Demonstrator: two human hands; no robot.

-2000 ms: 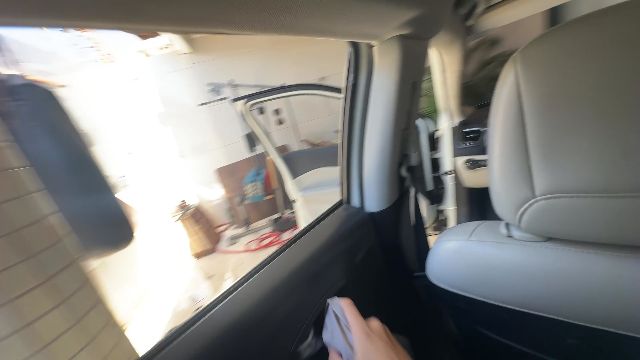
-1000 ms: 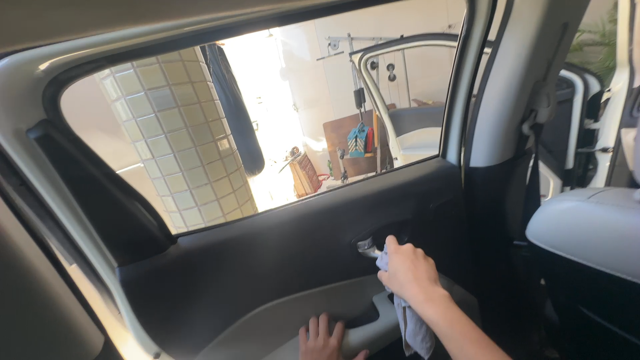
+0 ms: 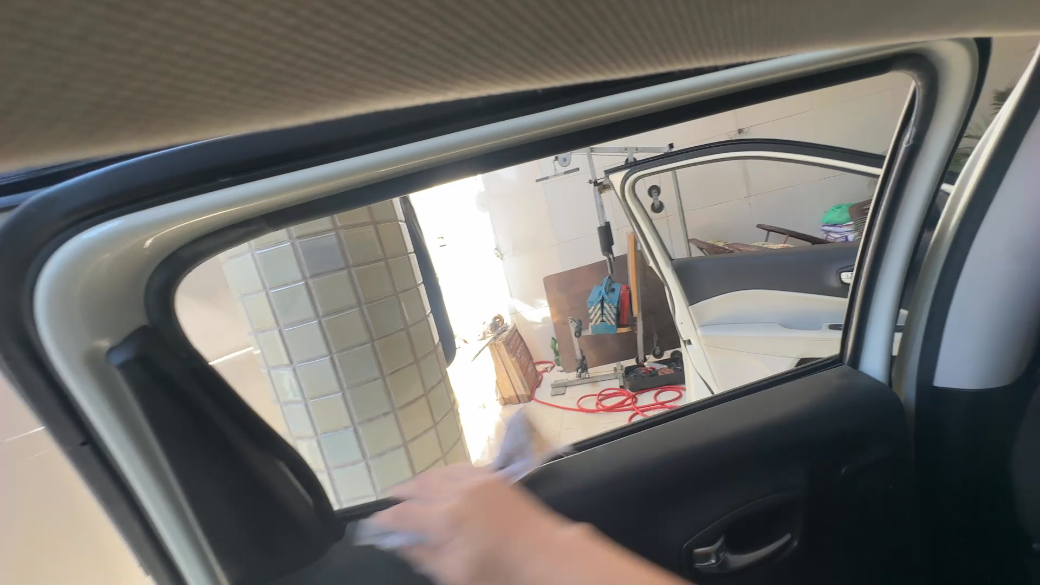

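My right hand (image 3: 479, 520), blurred by motion, holds a light grey cloth (image 3: 520, 447) at the lower edge of the car door's window. Parts of the cloth stick out above the fingers and at their left. Under it runs the top of the black door panel (image 3: 731, 431). The chrome inner door handle (image 3: 743, 555) sits in its recess to the right of my forearm. My left hand is out of view.
The window frame (image 3: 89, 268) curves round at left, below the car's headlining (image 3: 366, 73). Beyond the window stand a tiled column (image 3: 349, 325), another open car door (image 3: 764, 309), a blue bag (image 3: 604, 305) and a coiled red hose (image 3: 626, 400).
My right hand has moved with the cloth from the door handle to the window's lower edge. My left hand, on the armrest a second ago, has left the view.
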